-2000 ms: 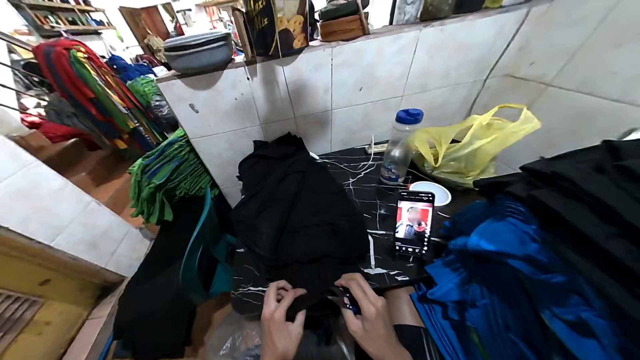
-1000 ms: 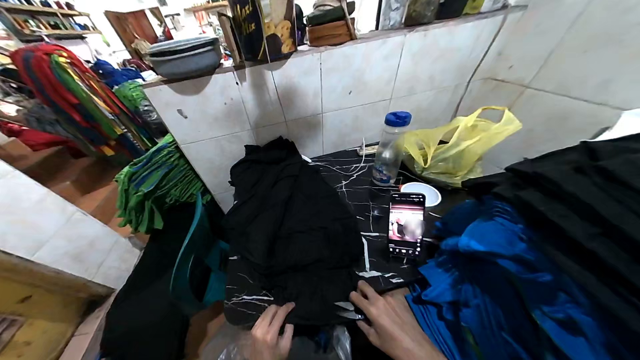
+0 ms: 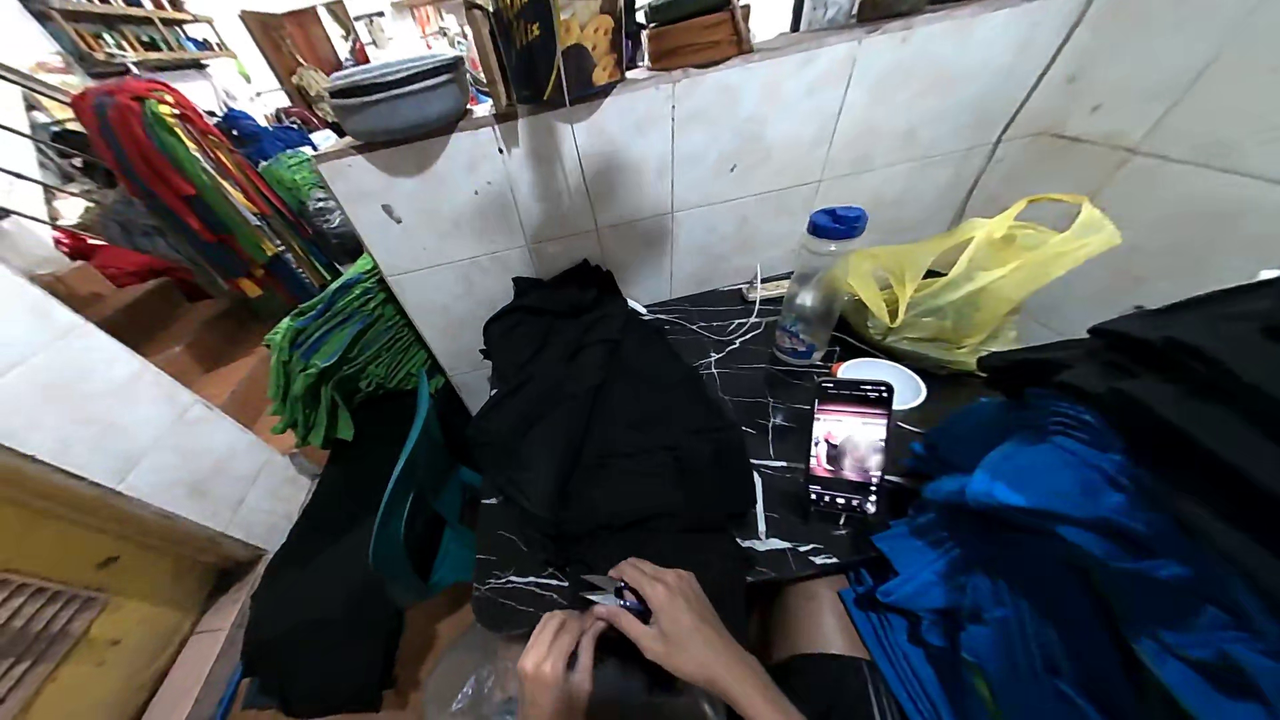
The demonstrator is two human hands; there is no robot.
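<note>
Black fabric lies heaped on a black marble-patterned table and hangs over its front edge. My right hand is closed around small thread snips, whose blades point left and stand apart. Just left of it, my left hand has thumb and fingers pinched together by the table's edge, close below the blades; whether cloth or thread is between them cannot be told. A smartphone with a lit screen stands to the right of the black fabric.
Behind the phone are a white lid, a clear bottle with a blue cap and a yellow plastic bag. Blue garments are piled at right. A teal plastic chair stands left, near green cloth strips.
The snips have moved up over the table's front edge in my right hand, blades toward the left. My left hand has come closer to my right hand.
</note>
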